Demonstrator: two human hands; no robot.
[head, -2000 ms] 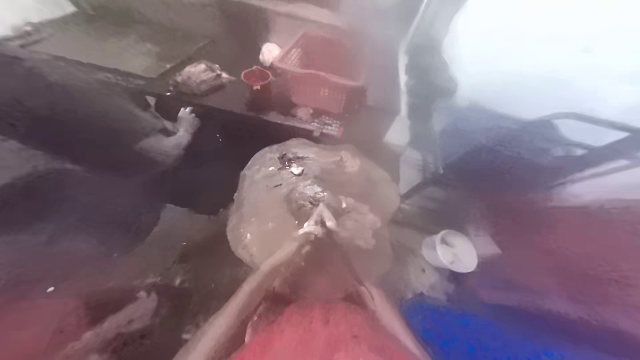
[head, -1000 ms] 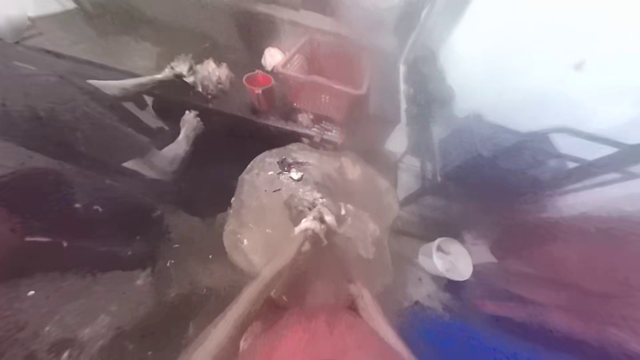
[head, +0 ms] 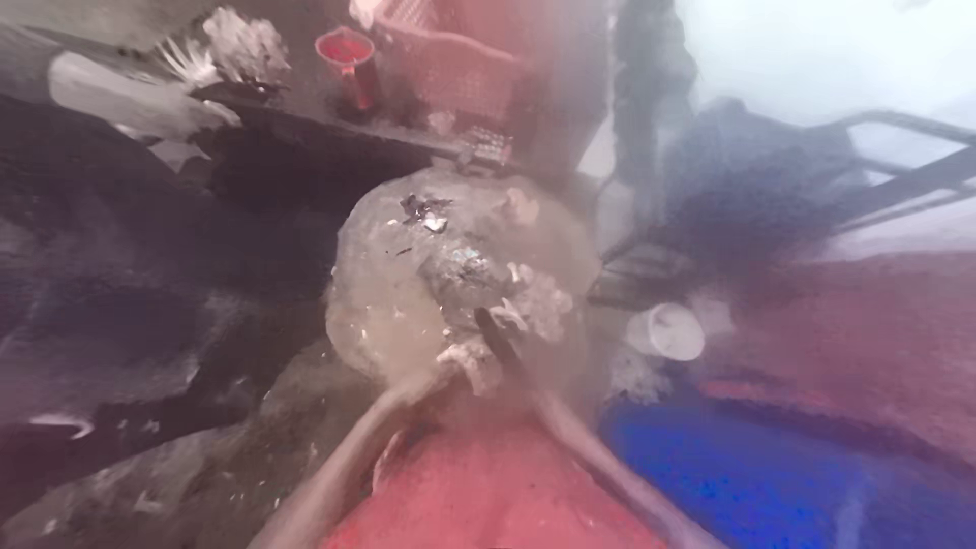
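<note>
A wide, round, pale work surface lies in front of me, wet-looking and strewn with scraps. My left hand is at its near edge, against a pale ragged lump; blur hides whether the fingers hold it. Close on the right, my right hand is around the lower end of a dark narrow tool, which points up and left. Beyond the tool are a pale clump and a greyish shiny heap. Dark scraps and a small white piece lie farther back.
A dark-edged bench crosses behind, bearing a red cup and a red plastic basket. At upper left, a co-worker's forearm is beside a pale clump. A white cup and something blue are at right.
The dark narrow tool now shows between my hands, which are more apart than before. A co-worker's arm and a pale clump have come in over the bench since the first frame. The view has shifted.
</note>
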